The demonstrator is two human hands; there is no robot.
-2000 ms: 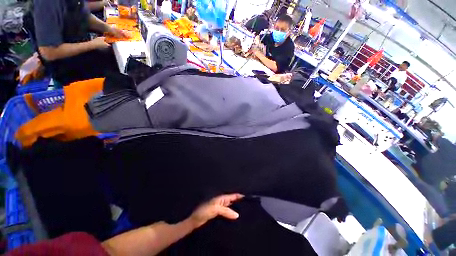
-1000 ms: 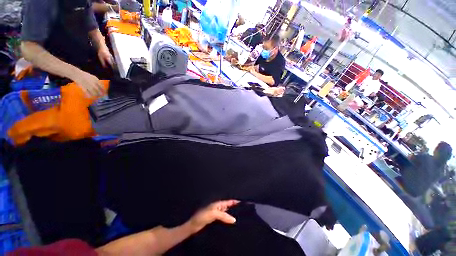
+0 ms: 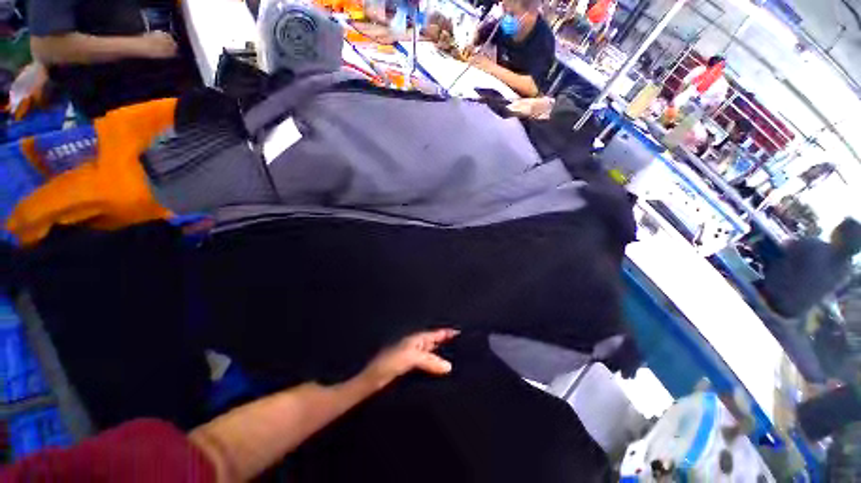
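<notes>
My left hand (image 3: 415, 356) lies at the centre on black cloth, thumb and fingers around the upper edge of a black cut panel (image 3: 453, 424) that hangs toward the bottom of the picture. Behind it is the large stack of black panels (image 3: 406, 274), with grey panels (image 3: 406, 156) draped over its back and a small white ticket (image 3: 281, 141) on them. The white and blue head of the overlock machine (image 3: 699, 439) shows at the bottom right, partly cut off. My right hand is not in view.
Orange fabric (image 3: 104, 179) hangs over a blue crate (image 3: 71, 151) at the left. A person's arm (image 3: 104, 47) is at the upper left. A masked person (image 3: 529, 47) sits behind the stack. A white and blue sewing station (image 3: 680, 198) and white table (image 3: 717, 311) stand at the right.
The view has tilted downward, so the stack sits higher and more of the overlock machine shows. My left hand stays at the panel's edge. The other person's hand has left the orange fabric.
</notes>
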